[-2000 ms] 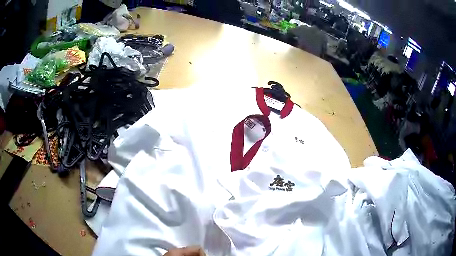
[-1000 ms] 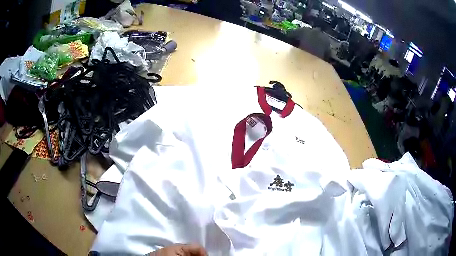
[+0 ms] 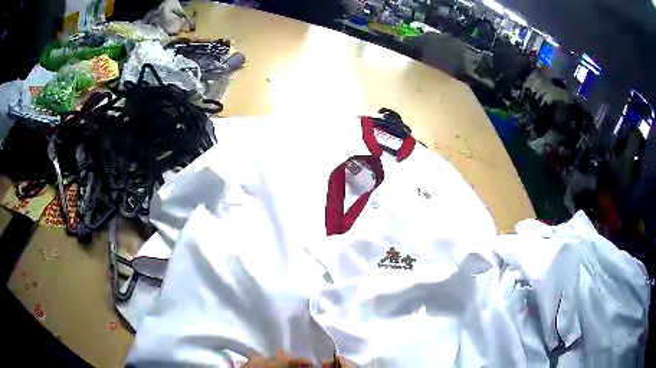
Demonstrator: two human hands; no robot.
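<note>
A white jacket (image 3: 237,287) lies spread in front of me, with a dark red collar (image 3: 336,201) and a gold-brown chest embroidery (image 3: 397,259). My left hand (image 3: 277,360) shows only as fingers at the bottom edge, at the jacket's front. My right hand (image 3: 344,362) is a small sliver just right of it, at the placket edge, with a small dark thing beside it that I cannot identify. Both hands are mostly cut off, so their grip is hidden.
Under it lies another white jacket (image 3: 449,190) with a black hanger (image 3: 392,122) in its red collar. Black hangers (image 3: 137,151) are tangled at left, below plastic bags (image 3: 68,86). More white jackets (image 3: 582,287) are heaped at right on the wooden table (image 3: 403,79).
My right hand has come into view at the bottom edge, beside the left. The whole view has shifted slightly; the jackets keep nearly the same layout.
</note>
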